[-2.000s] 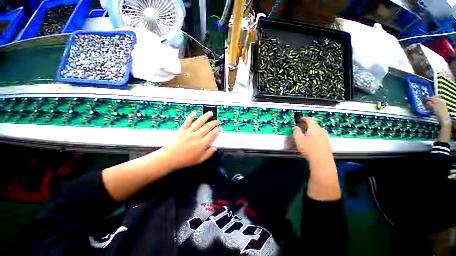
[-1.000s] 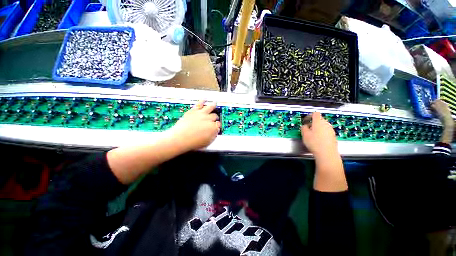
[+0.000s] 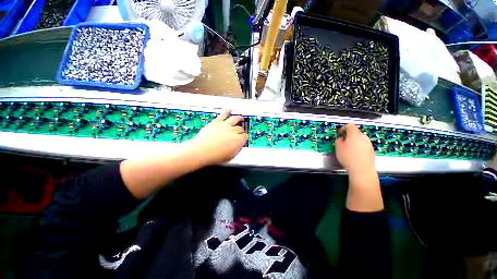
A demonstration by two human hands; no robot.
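Observation:
Green circuit board panels [image 3: 294,134] carry many small parts and lie end to end in the pale rail [image 3: 283,157]. My left hand [image 3: 220,140] rests over the boards at a narrow dark gap between panels. Its fingers are slightly bent and a little apart, with nothing visible in them. My right hand [image 3: 355,148] is at the boards further right, with its fingers curled down. Something dark shows at its fingertips; I cannot tell whether it is held parts or a gap. The palms are hidden.
Behind the rail stand a black tray [image 3: 397,82] of dark and yellow-green capacitors, a blue bin [image 3: 146,52] of silver-grey parts, a white bag [image 3: 173,61], cardboard [image 3: 218,76], a fan [image 3: 168,12] and a yellow-tan pole [image 3: 272,41]. Another blue bin [image 3: 470,111] is at the right.
Both hands have shifted slightly right in view, as have the tray and pole. The wide dark gap near my left hand now shows narrower. My left fingers have gone from spread flat to more bent.

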